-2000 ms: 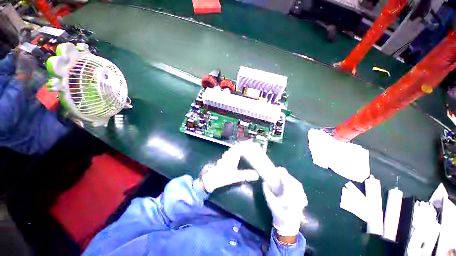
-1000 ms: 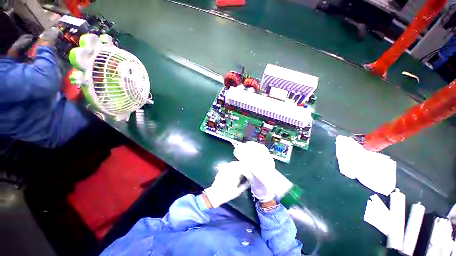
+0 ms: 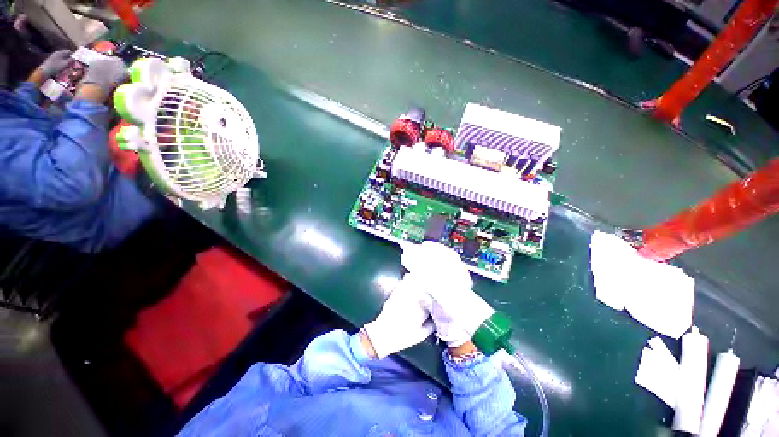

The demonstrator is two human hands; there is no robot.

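Observation:
A green circuit board (image 3: 410, 213) lies in front of me, with a long white heatsink (image 3: 474, 183) along its middle and a finned heatsink (image 3: 512, 132) at the back. Red-brown toroidal coils (image 3: 406, 131) stand at its far left corner. My right hand (image 3: 451, 300), in a white glove, is closed around the dispensing syringe, whose green cap (image 3: 494, 333) shows by the wrist. My gloved left hand (image 3: 400, 319) presses against the right; its fingertips are hidden. The syringe's barrel and needle cannot be told from the bright gloves near the board's front edge.
A white and green desk fan (image 3: 205, 141) stands left, beside another worker's blue sleeve (image 3: 51, 162). White paper (image 3: 645, 286) lies by an orange post (image 3: 713, 213). Spare glue tubes (image 3: 719, 388) lie at lower right. A clear air hose (image 3: 540, 384) runs down from the cap.
Since two seconds ago my hands have come together and the green cap has come into view behind my right hand. The view has shifted. The board looks unchanged.

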